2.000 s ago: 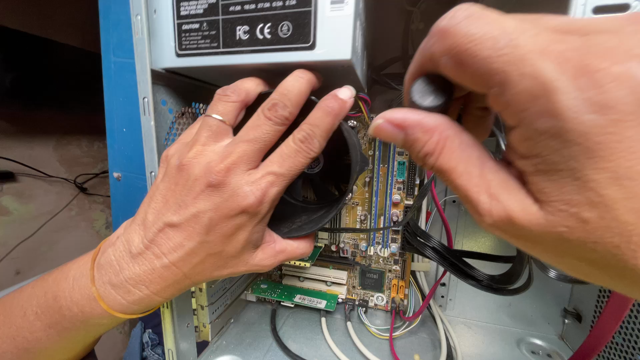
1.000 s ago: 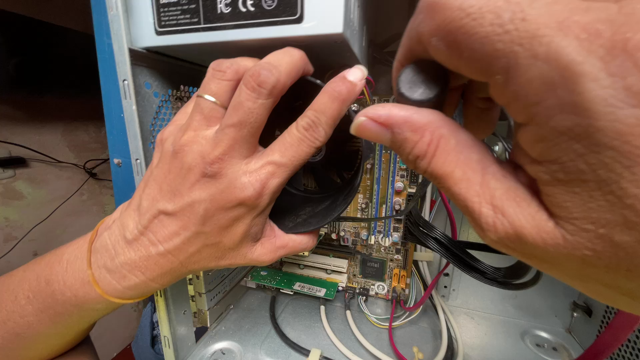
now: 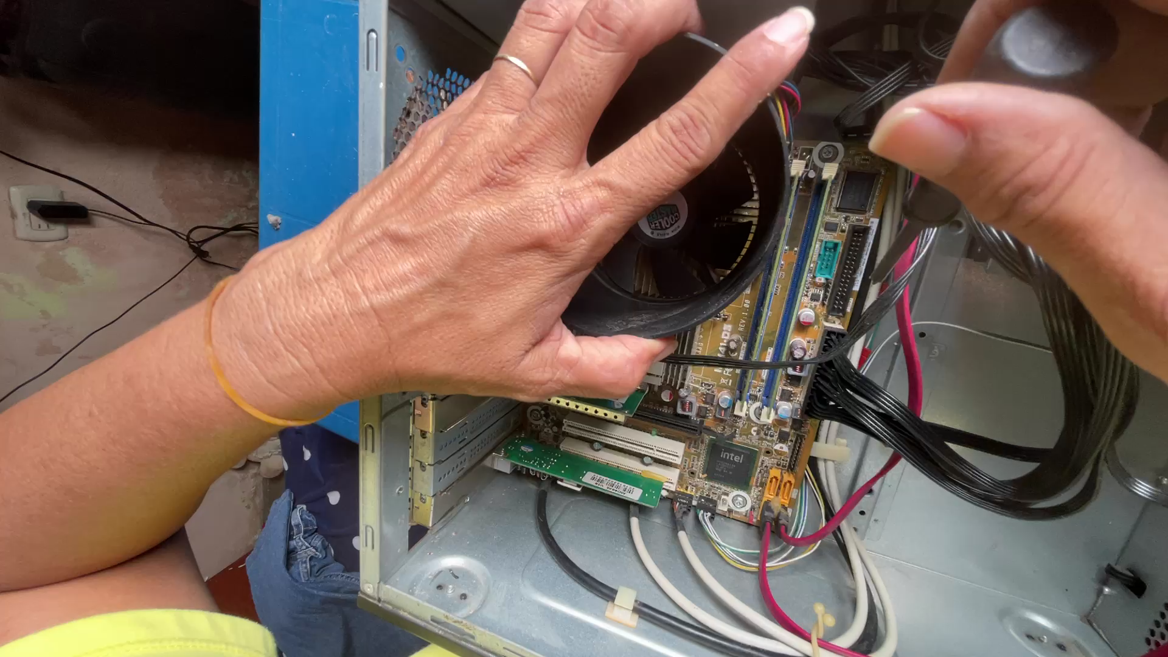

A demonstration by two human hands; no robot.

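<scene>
Inside a computer case, my left hand (image 3: 474,219) grips the round black CPU cooler fan (image 3: 675,310) over the motherboard (image 3: 730,338), thumb at its lower rim and fingers across its top. At the upper right, my right hand (image 3: 1031,155) is closed on a screwdriver with a dark round handle (image 3: 1049,41); its metal shaft (image 3: 896,258) points down and left beside the motherboard's right edge. Two blue memory slots (image 3: 792,283) stand between the fan and the shaft. My left fingers hide part of the fan.
Bundled black power cables (image 3: 995,447) and a magenta cable (image 3: 903,319) run along the board's right side. A green expansion card (image 3: 579,468) sits at the lower left of the board. The blue side of the case (image 3: 310,119) and a wall outlet (image 3: 36,214) are at left.
The view has shifted, and the power supply seen at the top earlier is out of frame. The screwdriver's shaft now shows below my right hand. My left hand remains on the fan.
</scene>
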